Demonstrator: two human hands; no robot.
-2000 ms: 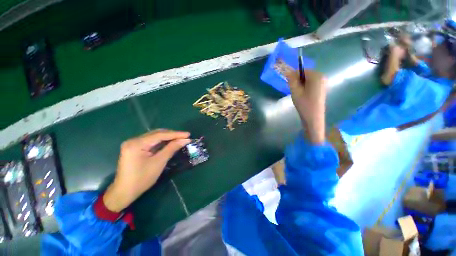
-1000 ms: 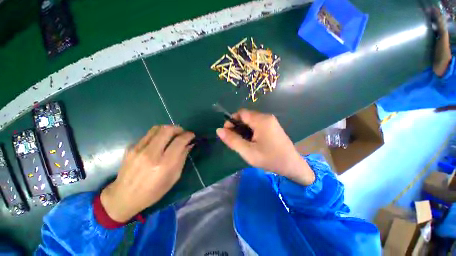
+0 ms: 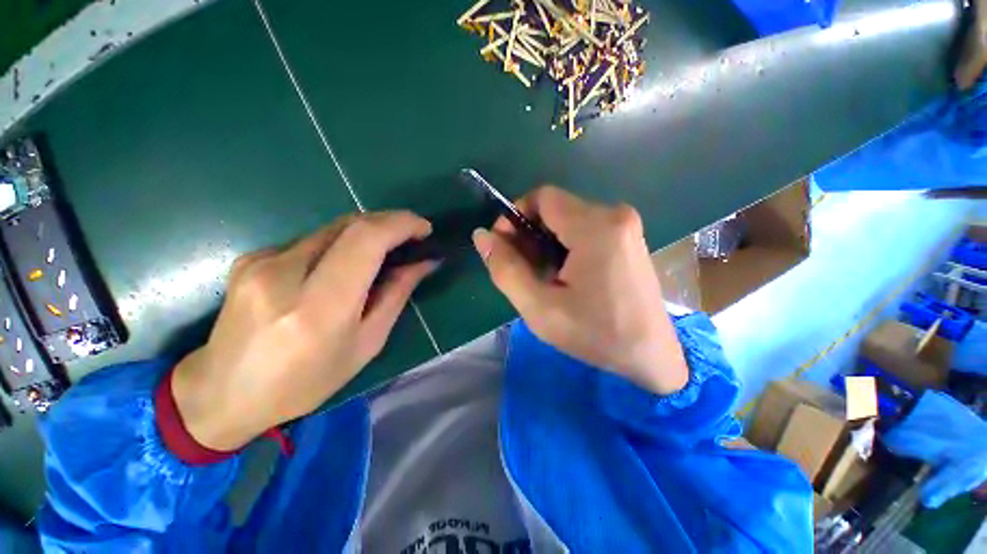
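My left hand [image 3: 308, 314] grips a dark, thin thing [image 3: 446, 243], which looks like a phone housing. It lies between my two hands, and its outline merges with the dark bench. My right hand [image 3: 590, 276] holds a slim dark tool [image 3: 509, 206], with its silver tip pointing up and left, away from the housing. A loose pile of cream flex parts [image 3: 568, 54] lies on the bench beyond my right hand.
Open phone housings [image 3: 49, 271] stand in a row at the left. A blue bin [image 3: 785, 13] is cut off at the top. An open cardboard box [image 3: 758, 254] sits below the bench at right. Another person's blue sleeve [image 3: 893, 152] shows at far right.
The right hand came from the blue bin to beside the left hand and still holds the tool. The view shifted, so the pile and bin sit higher and the phone row further left.
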